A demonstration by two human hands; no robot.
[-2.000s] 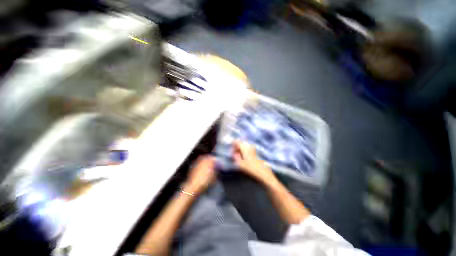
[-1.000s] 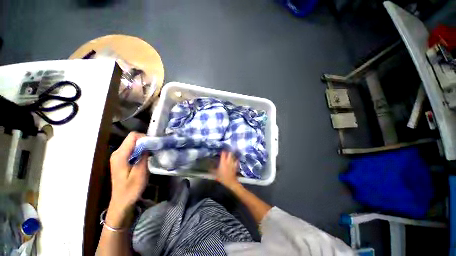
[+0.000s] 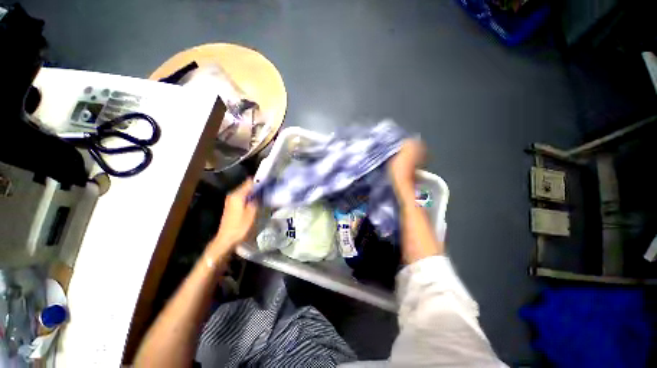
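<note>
A blue-and-white checked cloth [image 3: 331, 169] is stretched between my hands over the white plastic bin [image 3: 331, 276], blurred by motion. My left hand [image 3: 239, 213] grips its left end at the bin's left side. My right hand [image 3: 408, 167] grips its right end over the bin's right part. Under the cloth, a whitish plastic bag bundle [image 3: 308, 233], a small blue-and-white packet [image 3: 347, 231] and dark cloth [image 3: 374, 251] show in the bin. The cloth and my right arm hide the rest of the bin's contents.
Black-handled scissors [image 3: 126, 145] lie on the white table [image 3: 115, 269] at left, near a blue-capped item [image 3: 53, 315]. A round wooden stool [image 3: 270, 79] bearing a clear plastic bag stands beyond the table end. A wooden frame [image 3: 609, 215] and blue cloth [image 3: 591, 327] are at right.
The checked cloth has been lifted and spread, uncovering the bag and packet beneath. My right hand has moved up and right and now grips the cloth. The view has shifted.
</note>
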